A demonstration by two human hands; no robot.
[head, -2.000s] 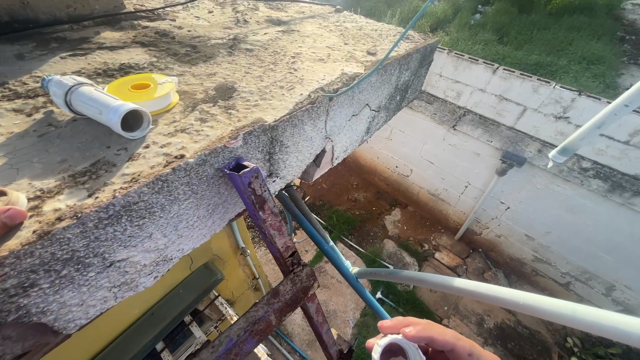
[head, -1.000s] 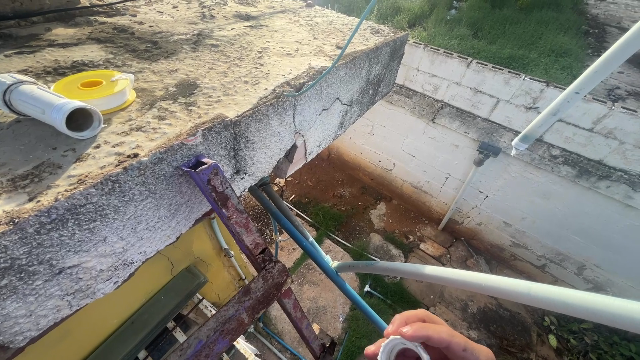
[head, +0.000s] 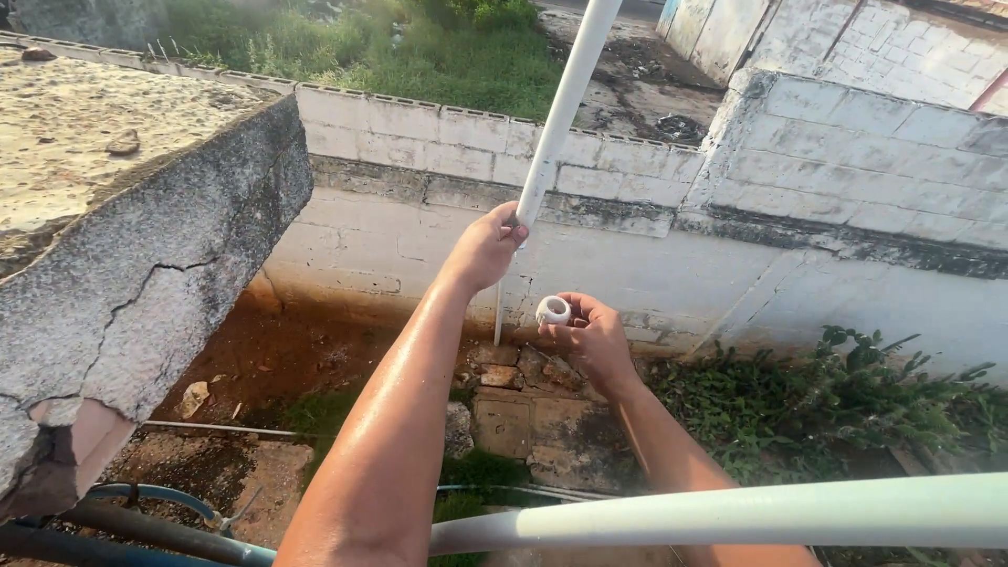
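Observation:
My left hand (head: 488,246) is closed around the lower end of a white plastic pipe (head: 563,110), which slants up and out of the top of the view. To its right and a little lower, my right hand (head: 589,339) holds a small white plastic ring-shaped fitting (head: 554,310) between thumb and fingers, its round opening showing. The fitting and the pipe are apart. Below the hands, a second, thicker-looking white pipe (head: 709,516) crosses the lower right, in front of my right forearm.
A cracked concrete slab edge (head: 181,260) juts in at left. Dark and blue pipes (head: 157,535) run beneath it. A white block wall (head: 441,150) stands beyond, with a thin pipe against it. Far below are paving slabs (head: 504,425), red soil and green plants (head: 819,402).
My left hand has come into view and taken hold of the hanging pipe's end. My right hand still holds the fitting. The view has swung right, away from the tape roll and purple metal frame.

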